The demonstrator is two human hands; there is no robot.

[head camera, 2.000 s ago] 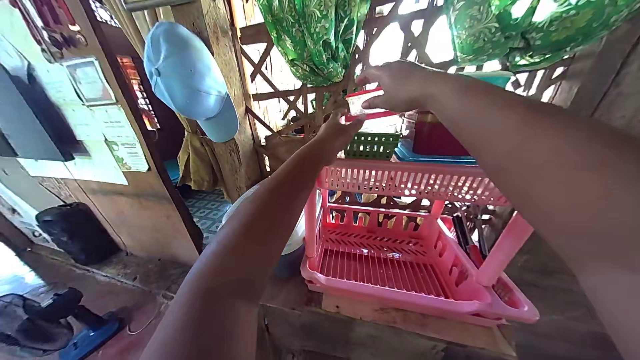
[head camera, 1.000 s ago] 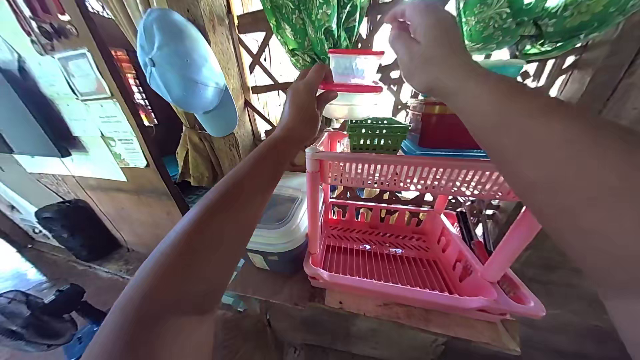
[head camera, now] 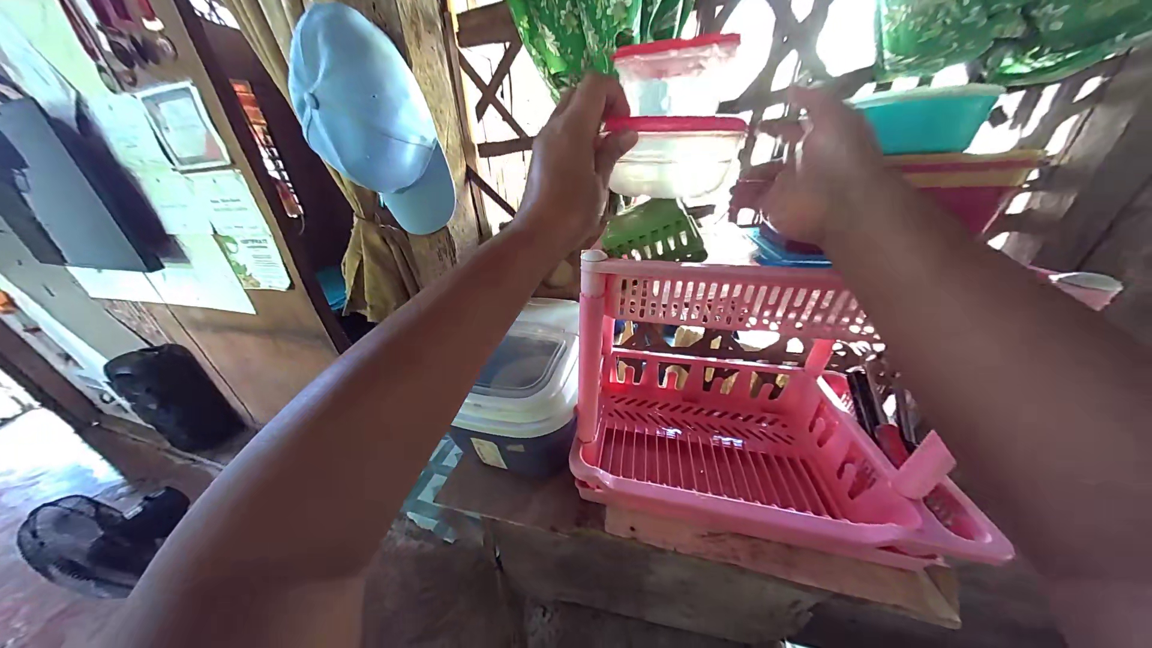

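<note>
My left hand (head camera: pixel 580 157) grips the left edge of a clear plastic container with a red lid (head camera: pixel 679 157). A smaller clear container with a red lid (head camera: pixel 675 76) stands on top of it. My right hand (head camera: pixel 814 171), blurred, is raised to the right of the stack, apart from it; whether it holds anything is unclear. Below the stack a green plastic basket (head camera: pixel 655 232) sits tilted at the upper tier of a pink plastic dish rack (head camera: pixel 738 292). Behind my right hand are a teal basin (head camera: pixel 931 117) and a yellow-rimmed red container (head camera: pixel 981 184), with a blue lid or tray (head camera: pixel 783 250) near its wrist.
The rack stands on a wooden table (head camera: pixel 648 562), with knives or utensils (head camera: pixel 877 414) in its right side holder. Left of it is a lidded storage box (head camera: pixel 522 387). A light blue cap (head camera: pixel 369 108) hangs on a post. A fan (head camera: pixel 99 540) and black speaker (head camera: pixel 171 396) are lower left.
Both hands were at the red-lidded container two seconds ago; the right hand has since moved off it to the right. The green basket sat level a second ago and is tilted now.
</note>
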